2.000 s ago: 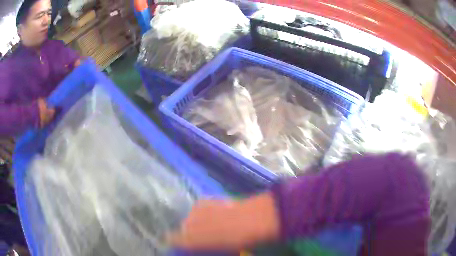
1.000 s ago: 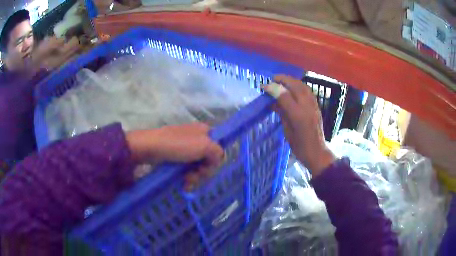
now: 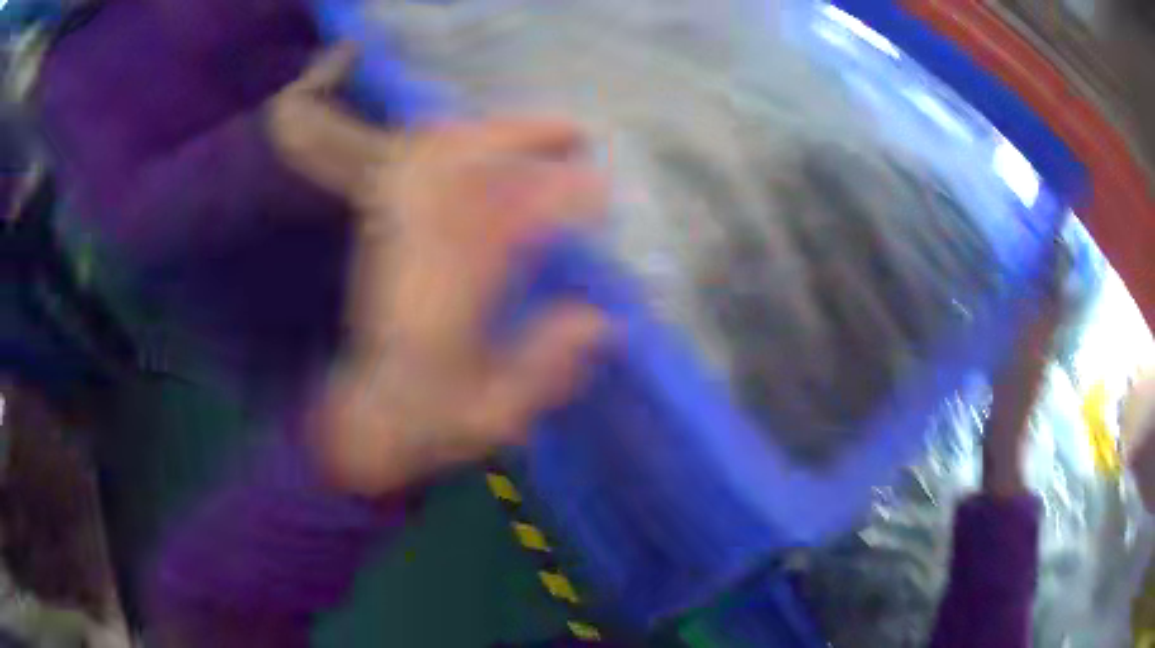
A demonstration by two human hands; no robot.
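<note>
A blue crate (image 3: pixel 671 468) fills the middle and right of the view, tilted and motion-blurred. Milky plastic film (image 3: pixel 709 190) covers its contents, with a grey-brown mass showing dimly through it. My left hand (image 3: pixel 462 298) is large and blurred at the crate's near left rim, with the rim between thumb and fingers. My right hand (image 3: pixel 1023 367) is at the crate's right corner, with its fingers up against the outer side and partly hidden. How firmly each hand grips is blurred.
A coworker's purple sleeve (image 3: pixel 190 139) and hand (image 3: pixel 323 133) are at the crate's upper left. An orange rack beam (image 3: pixel 1064 101) crosses the upper right. Crumpled clear film (image 3: pixel 887 570) lies lower right. Yellow-black tape (image 3: pixel 532 537) marks the green floor (image 3: pixel 418 570).
The view has turned, and the crate now slants down to the right. My left hand has shifted to the crate's left long side. The coworker's hand is now close to mine.
</note>
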